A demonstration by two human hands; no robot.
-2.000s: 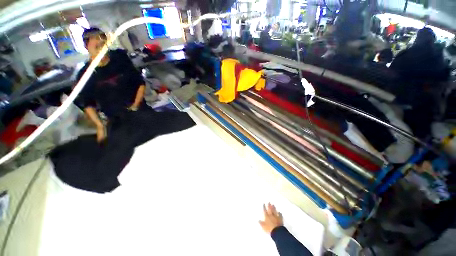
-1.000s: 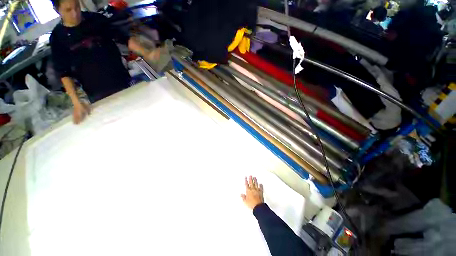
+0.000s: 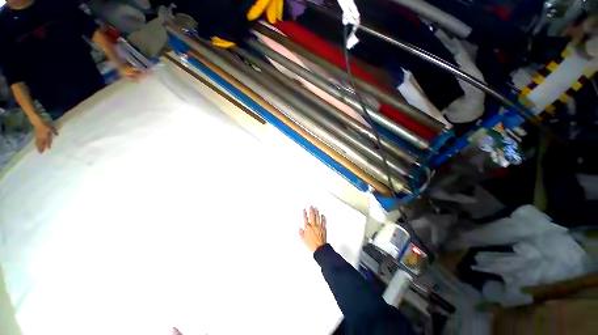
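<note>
White marker paper [image 3: 164,216] covers most of the cutting table, with faint creases toward its far end. My right hand [image 3: 313,230] lies flat on the paper near its right edge, fingers spread, holding nothing. Only a small tip of my left hand [image 3: 177,332] shows at the bottom edge of the picture; the rest is cut off, so its state cannot be told.
A person in dark clothes [image 3: 49,52] stands at the far left corner, both hands at the paper's far edge. Fabric rolls [image 3: 328,124] lie along the right side on a blue rack [image 3: 393,199]. The end cutter unit [image 3: 393,241] is at the near right. A black cord [image 3: 367,121] hangs over the rolls.
The black fabric has gone from the paper. The view has turned right and down. The other person's raised hand has come down to the far edge. A left fingertip has appeared below.
</note>
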